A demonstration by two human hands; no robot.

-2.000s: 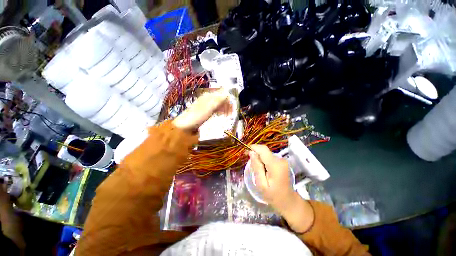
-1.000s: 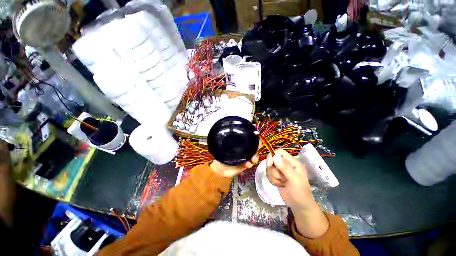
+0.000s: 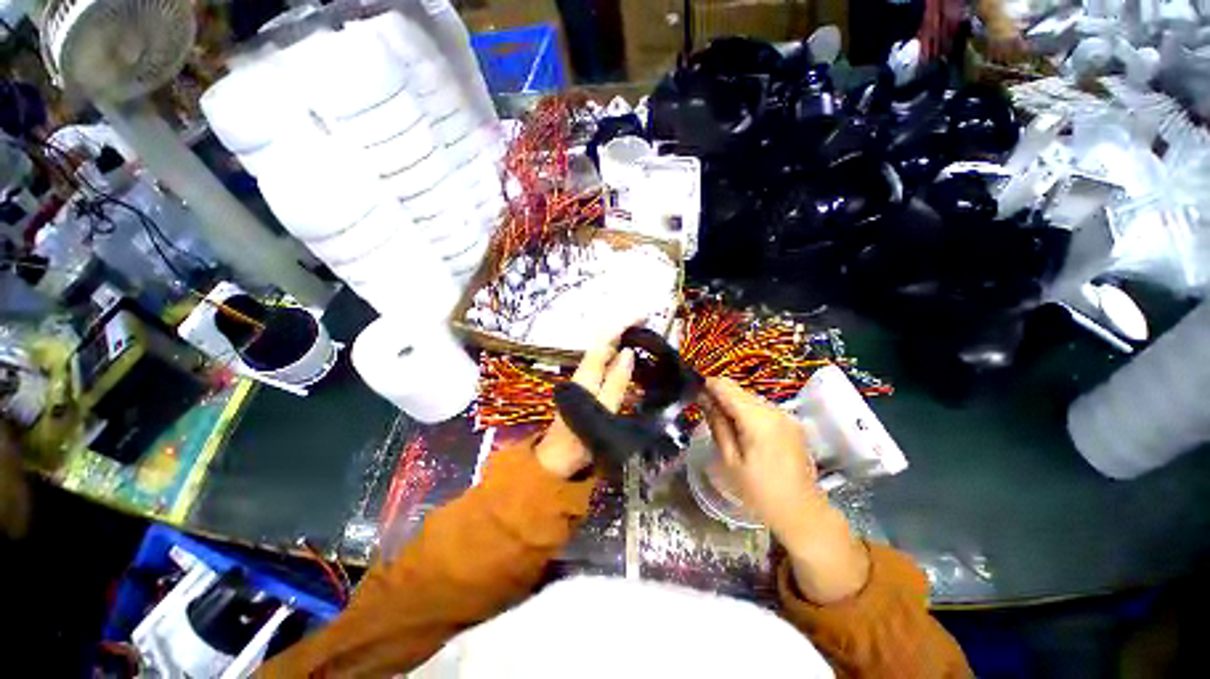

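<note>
My left hand (image 3: 584, 411) holds a black round housing (image 3: 621, 427) tilted on its side, in front of the parts carton. The housing is blurred. My right hand (image 3: 759, 444) is at the housing's right side, with its fingertips at the edge; what they pinch is too blurred to tell. The wire leads (image 3: 743, 338), orange and red, lie spread behind and beside my hands. A white bracket housing (image 3: 856, 431) lies just right of my right hand, and a clear or white round part is partly hidden under that hand.
The parts carton (image 3: 465, 322) holds small white fittings (image 3: 584, 299). White round housings (image 3: 385, 146) stand stacked at left, with one (image 3: 414, 369) lying nearer. Black housings (image 3: 849, 199) are heaped at back right. A part-built unit (image 3: 272, 338) sits on the left bench. A blue crate (image 3: 146, 557) is lower left.
The black housing came into my left hand from the carton area, first face-on, and is now turned on its side. My right hand has moved closer against it.
</note>
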